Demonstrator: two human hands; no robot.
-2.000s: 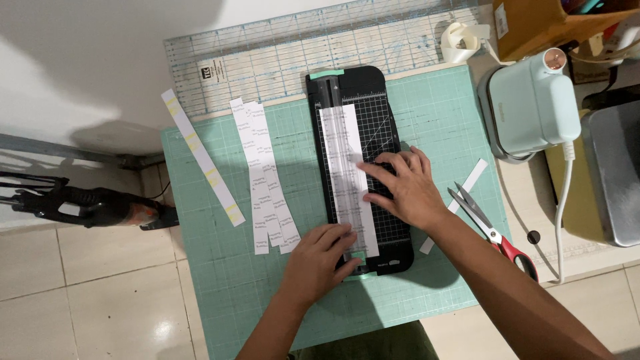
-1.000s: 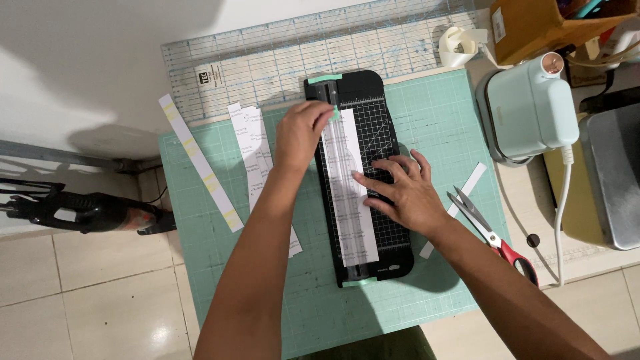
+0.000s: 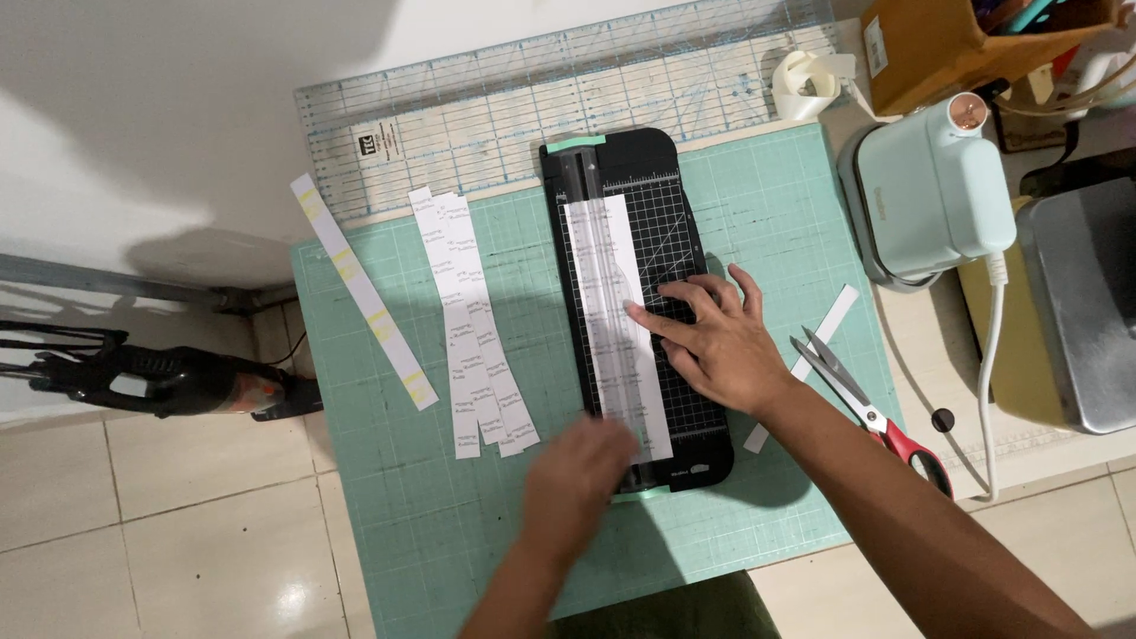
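A black paper trimmer point(image 3: 688, 319) with mint ends lies on a green cutting mat point(image 3: 426, 532). Under its clear guide rail sits a printed white paper strip point(image 3: 655, 426). My right hand point(image 3: 714, 333) presses fingertips on the strip's right side, fingers spread. Blurred by motion, my left hand point(image 3: 581, 479) is at the rail's lower end; what its fingers hold is hidden. Left of the trimmer, several printed paper strips point(image 3: 466, 328) overlap in a pile, beside a single white strip with yellow marks point(image 3: 364, 293).
A clear quilting ruler point(image 3: 497, 115) lies along the mat's far edge, with a cream ribbon roll point(image 3: 806, 84) near its right end. To the right are red-handled scissors point(image 3: 874, 417) over a thin white strip point(image 3: 834, 315), a mint heat press point(image 3: 941, 195) with a white cord, and a brown box point(image 3: 923, 53).
My left hand has moved from the trimmer's far end down to its near end. My right hand remains on the paper strip.
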